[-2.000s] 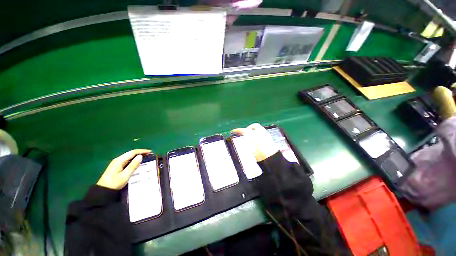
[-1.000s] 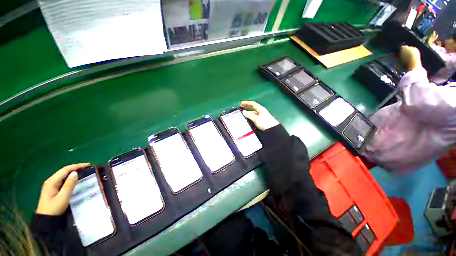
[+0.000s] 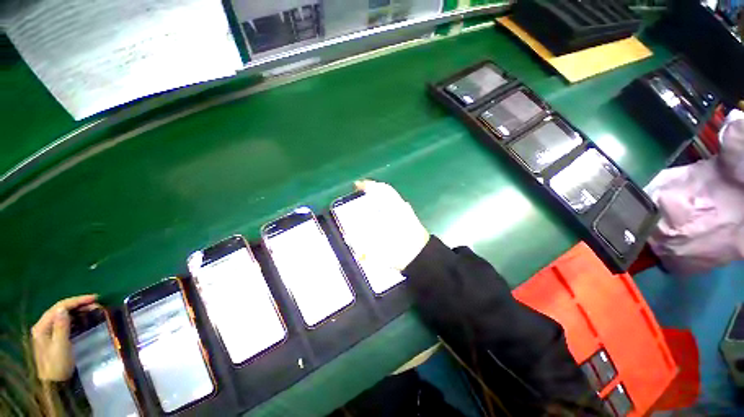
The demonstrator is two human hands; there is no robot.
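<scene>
Several smartphones with lit screens lie face up in a black phone tray (image 3: 301, 362) along the bench's front edge. My left hand (image 3: 55, 340) is at the upper left edge of the leftmost phone (image 3: 102, 370), thumb and fingers around its corner; the tray's left end is cut off by the picture's edge. My right hand (image 3: 390, 221) lies over the upper right part of the rightmost phone (image 3: 359, 236), hiding part of its white screen. It does not appear to grip it. The middle phone (image 3: 241, 303) and its neighbours show white or pale screens.
A second tray (image 3: 534, 167) with dark and grey screens lies at right. Stacked black trays (image 3: 579, 23) sit on a yellow-brown board (image 3: 600, 59). A red plastic bin (image 3: 600, 326) is below the bench edge. A person's pale pink sleeve (image 3: 701, 204) is at far right. White sheets (image 3: 122, 49) hang above.
The view has shifted, so the phone row sits lower and further left. My right hand has moved from the rightmost phone's edge onto its screen. My left hand stays at the leftmost phone, whose screen looks greyer.
</scene>
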